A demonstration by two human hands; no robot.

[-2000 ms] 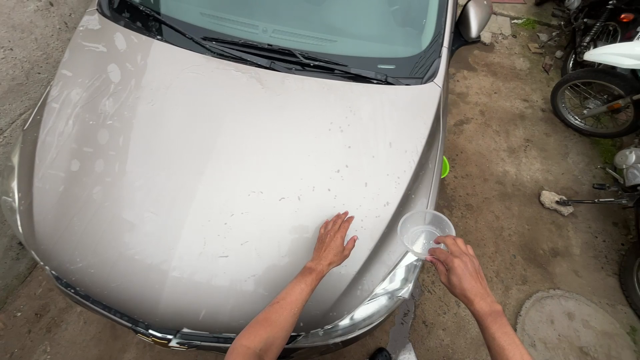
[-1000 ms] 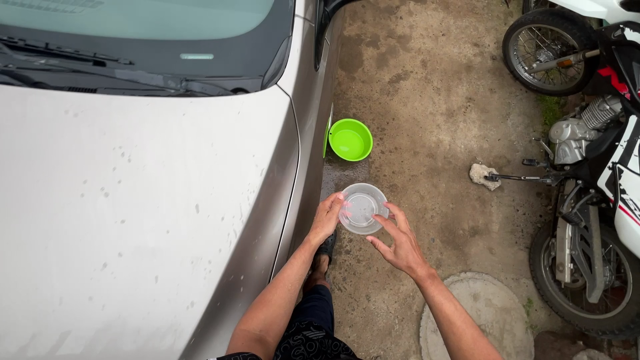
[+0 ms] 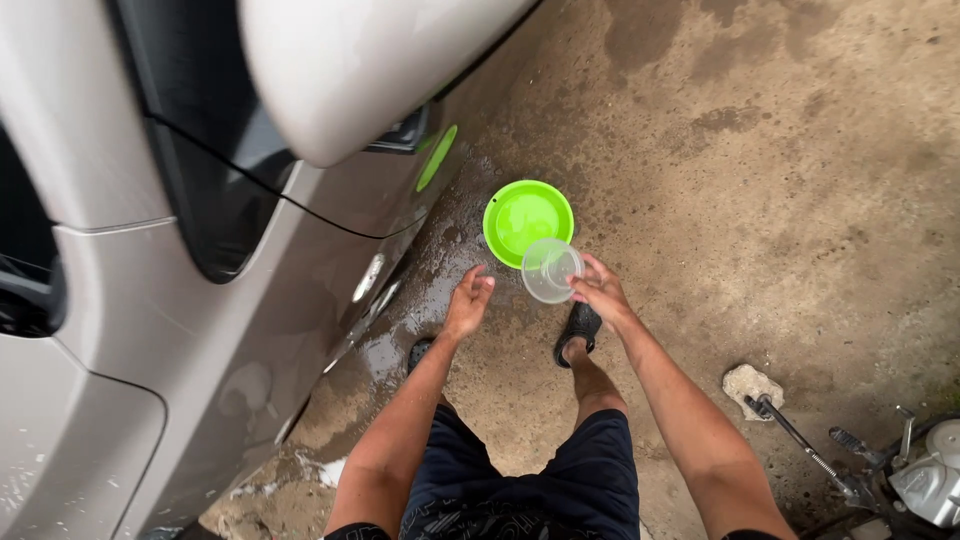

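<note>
My right hand [image 3: 602,289] grips the rim of a clear plastic bowl [image 3: 541,279], which is tilted and overlaps the near edge of a green plastic basin [image 3: 564,202] in view. The basin stands on the ground beside the car and appears to hold water. My left hand [image 3: 470,300] is empty, fingers apart and slightly curled, just left of the bowl and below the basin. At the left is the beige car's body [image 3: 247,352], with its side mirror [image 3: 322,75] above.
Wet concrete ground [image 3: 720,195] lies around the basin. At the lower right a motorcycle's engine [image 3: 926,472] shows, its kickstand [image 3: 806,446] resting on a stone [image 3: 750,384]. My feet stand in black clogs [image 3: 581,326] close to the car's side.
The view has swung from the hood to the car's side and the basin. My left hand was on the hood, then touched the bowl, and is now off it. The bowl has come to the basin.
</note>
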